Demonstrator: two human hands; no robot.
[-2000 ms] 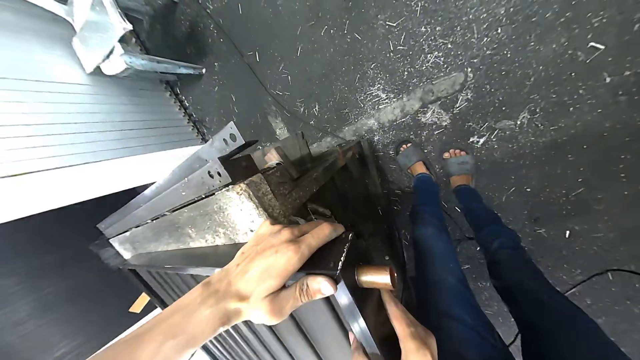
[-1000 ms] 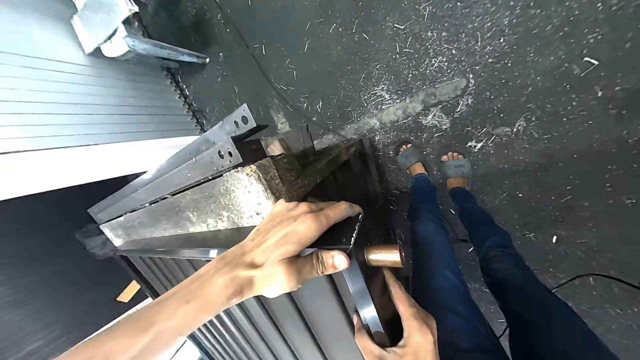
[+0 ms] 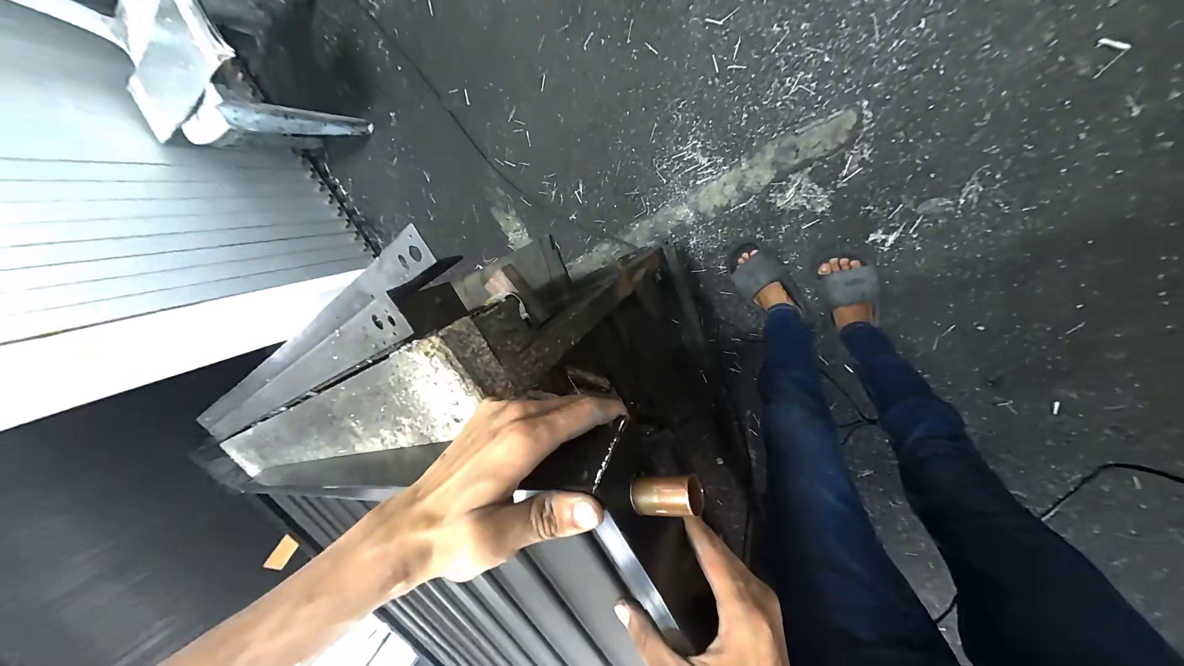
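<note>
My left hand (image 3: 513, 472) lies over the end of a dark metal piece, index finger stretched along its far side and thumb on the near side, by a jagged bright edge (image 3: 609, 455). My right hand (image 3: 712, 601) is at the lower middle, thumb and finger apart on either side of a shiny metal strip (image 3: 638, 573); whether it grips the strip cannot be told. Its index fingertip is at a short copper-coloured tube (image 3: 668, 496). Below my left hand run dark ribbed metal lengths (image 3: 555, 592).
Metal profiles with punched holes (image 3: 384, 319) and a worn steel beam (image 3: 370, 412) lie at the left. A rusty metal frame (image 3: 592, 319) stands ahead. A ribbed pale metal surface (image 3: 166, 231) is at the upper left. Cables (image 3: 1101, 470) and metal shavings (image 3: 795, 190) lie on the floor.
My right thumb and index finger have come further into view beside the metal strip since two seconds ago. My left hand stays over the dark metal piece.
</note>
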